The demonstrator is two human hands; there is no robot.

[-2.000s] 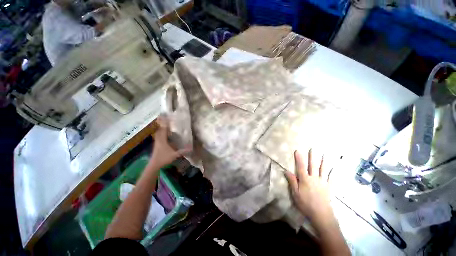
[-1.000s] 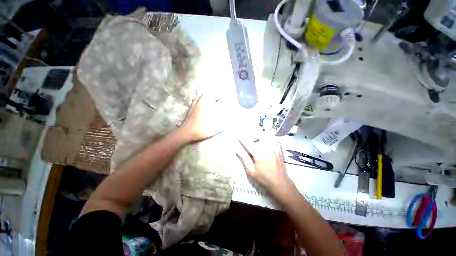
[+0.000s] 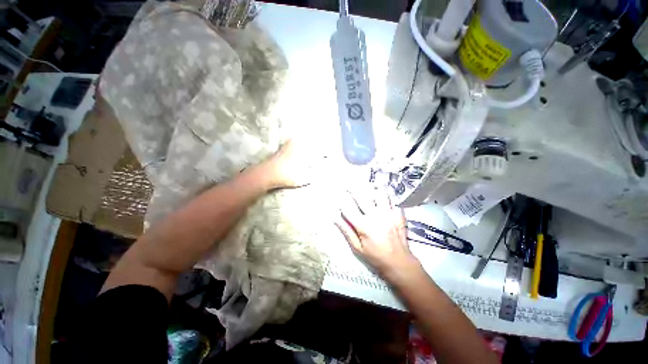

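The pale patterned garment [image 3: 206, 92] is spread left of the needle and hangs over the table's front edge. My left hand [image 3: 291, 170] lies on its right part, with the fingers washed out by glare. My right hand [image 3: 376, 231] lies low beside the presser foot [image 3: 387, 178] of the off-white sewing machine [image 3: 568, 135], fingers spread. Cloth under the right fingertips cannot be made out in the glare. The machine lamp [image 3: 353, 99] hangs above and between the hands.
Thread snips [image 3: 440, 238] lie right of my right hand. A paper label [image 3: 472, 202], a yellow-handled screwdriver [image 3: 537, 266], a metal ruler [image 3: 510, 284] and scissors [image 3: 592, 320] lie further right. Brown cardboard [image 3: 85, 170] is at left. A grey motor [image 3: 508, 43] sits on the machine.
The view has swung from the left table to the machine. The garment now lies left of the needle, and both hands have come to the needle area. Over the last second the hands have barely moved.
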